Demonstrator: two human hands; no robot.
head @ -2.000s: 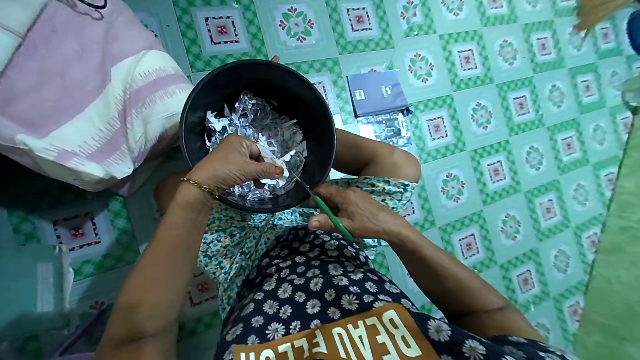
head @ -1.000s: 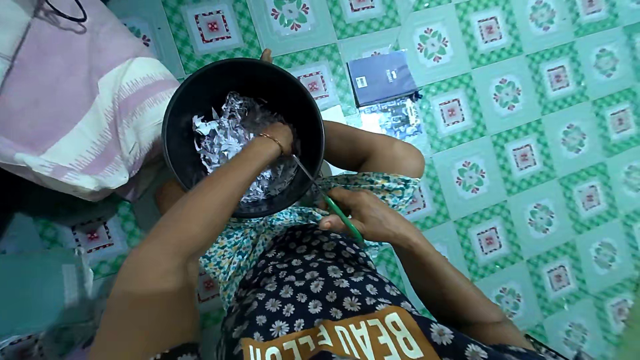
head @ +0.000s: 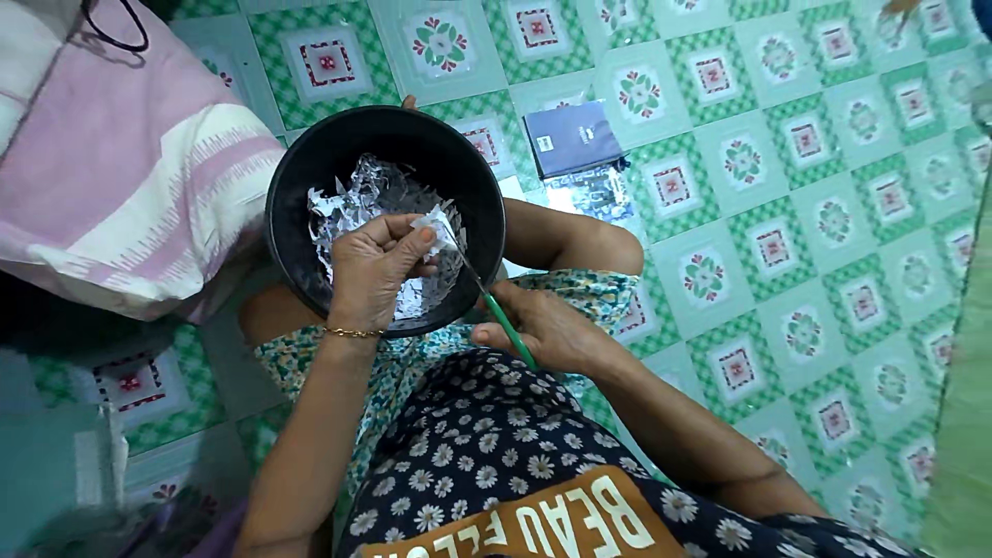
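Observation:
A black plastic tub (head: 291,256) rests between my bent legs and holds a heap of shredded silvery foil and paper scraps (head: 353,194). Above its near side, my left hand (head: 380,260) pinches a small crumpled white and silver scrap (head: 436,230) between thumb and fingers. Just right of the tub's rim, my right hand (head: 539,322) grips green-handled scissors (head: 508,329). Their metal blades reach over the rim and meet the scrap; whether the blades are parted is unclear.
A blue-grey booklet (head: 573,139) lies on the patterned floor beyond my right knee, overlapping a shiny printed packet (head: 593,194). Pink and white cloth (head: 209,178) bulges close to the tub's left side. A green surface (head: 961,387) borders the far right.
My left hand was down in the foil heap one second ago; it has risen with a scrap pinched in it, at the scissor blades. My right hand still holds the scissors.

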